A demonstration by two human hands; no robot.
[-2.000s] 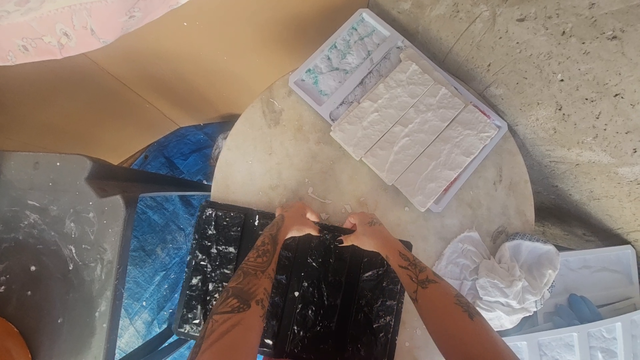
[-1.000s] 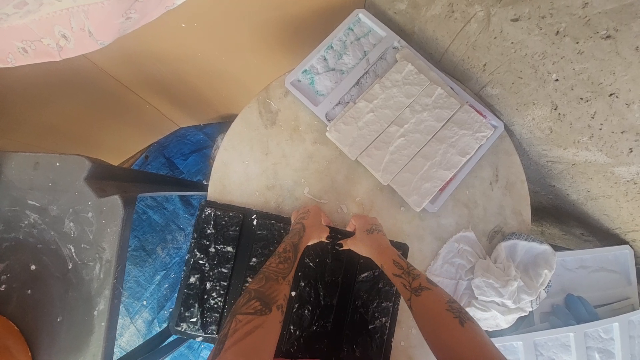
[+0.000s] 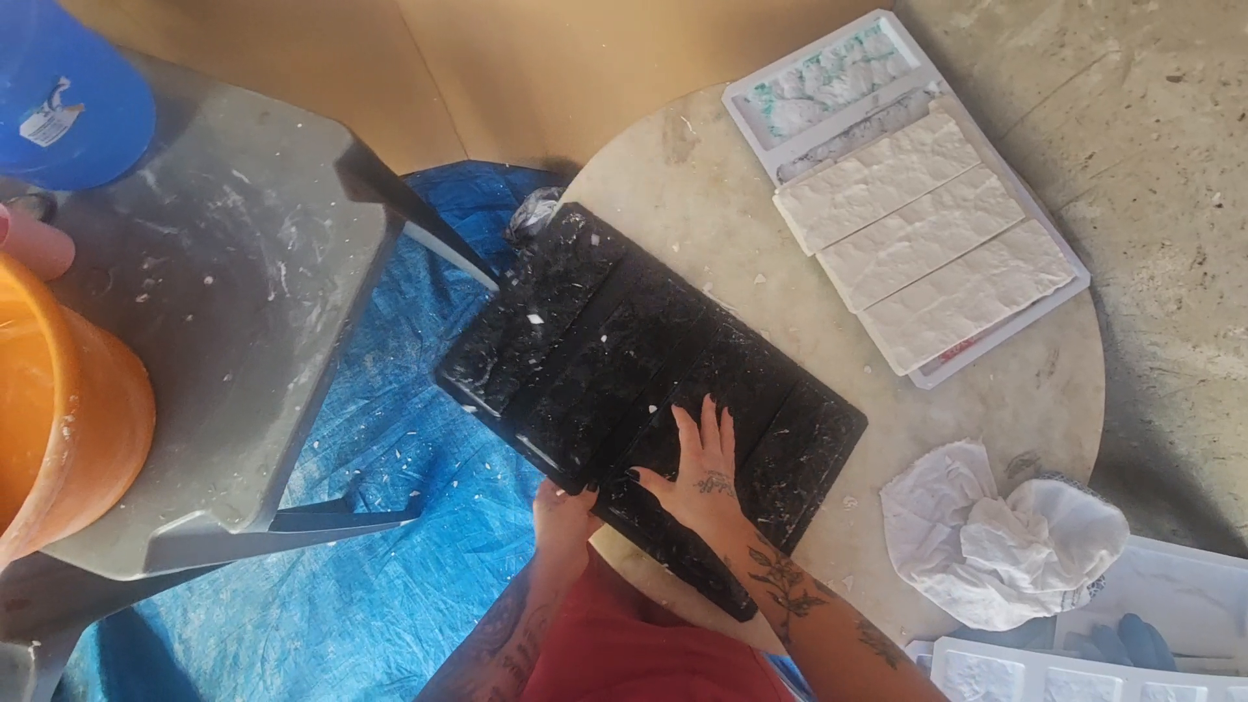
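Observation:
A black rectangular mold tray (image 3: 624, 331) with several long recesses, dotted with white crumbs, lies slanted over the near left edge of the round stone-like table. My left hand (image 3: 564, 517) grips its near long edge, thumb on top and fingers hidden beneath. My right hand (image 3: 704, 468) rests with fingers spread on the tray's surface, not closed on anything. Beyond it, pale textured plaster panels (image 3: 946, 234) lie across a white mold tray (image 3: 829, 88) that has green-tinted and gray recesses.
A crumpled white cloth (image 3: 1004, 536) lies at the table's right edge. White molds (image 3: 1082, 673) and blue gloves (image 3: 1121, 643) are at lower right. On the gray plastic table (image 3: 244, 292) stand an orange bucket (image 3: 107, 429) and a blue bucket (image 3: 78, 97). Blue tarp (image 3: 390, 458) covers the floor.
Both hands were together at the black tray's far edge; now they are apart, on its near edge and its surface. The tray has turned to a slant. The view has shifted left.

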